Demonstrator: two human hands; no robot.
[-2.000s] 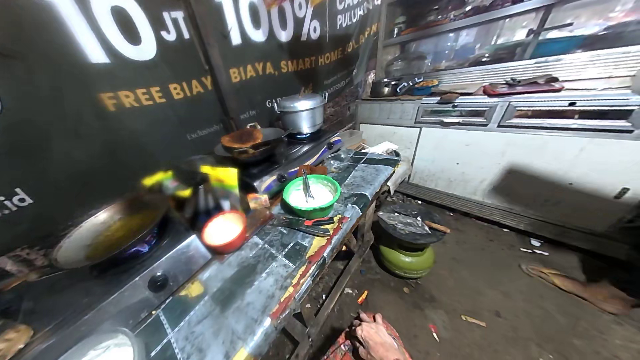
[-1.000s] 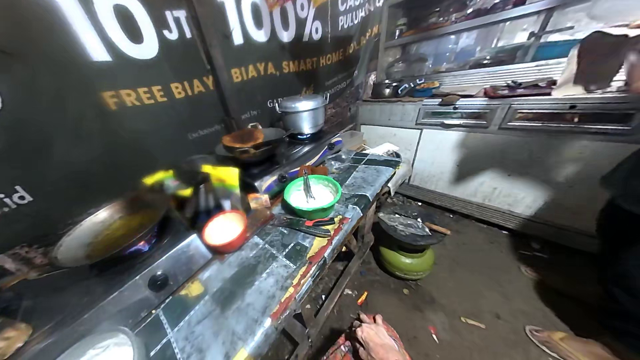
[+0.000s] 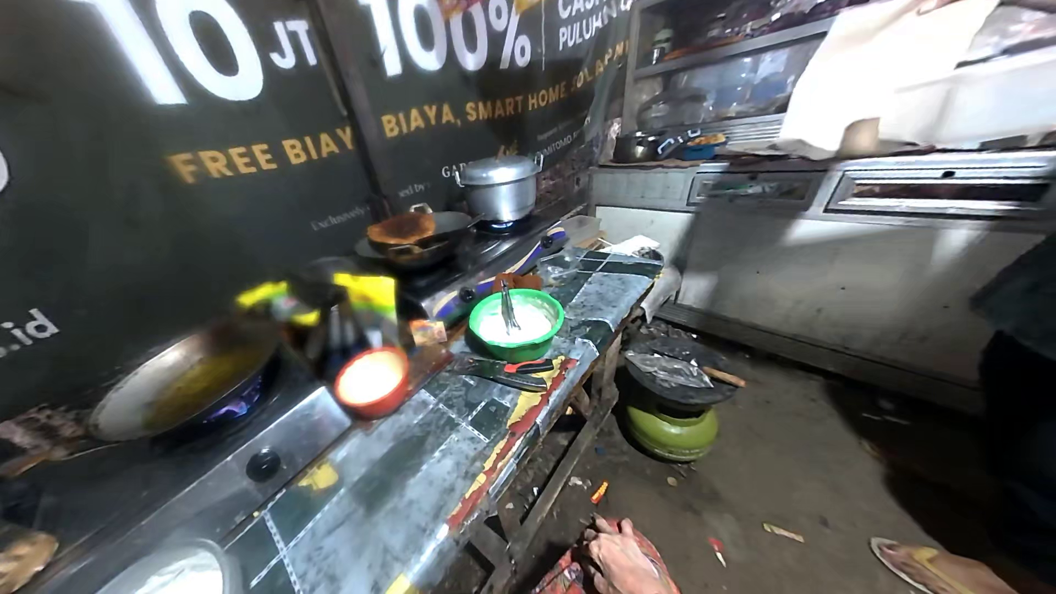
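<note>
My right hand point(image 3: 620, 559) rests with bent fingers on red patterned cloth point(image 3: 569, 575) at the bottom; whether it grips anything is unclear. My left hand cannot be made out. Beyond them, on the tiled bench, a green plastic bowl point(image 3: 540, 344) holds white batter or cream with a metal utensil standing in it. A knife or tongs with red-and-black handles point(image 3: 507, 373) lies in front of it. Left of these is a red bowl point(image 3: 371, 411) with pale contents. A wok point(image 3: 136, 388) with yellowish oil sits over a lit burner, and a lidded aluminium pot point(image 3: 499, 194) over another.
A browned food item point(image 3: 402, 228) lies on a dark pan at the rear stove. A green gas cylinder point(image 3: 672, 431) stands under a black lid-like item beside the bench. Another person's sandalled foot point(image 3: 949, 569) is at the lower right. A large pale sheet point(image 3: 858, 74) hangs over the far counter.
The other person has come further into view at the right, and their foot has shifted. A large pale sheet now covers part of the far counter. My visible hand stays in place.
</note>
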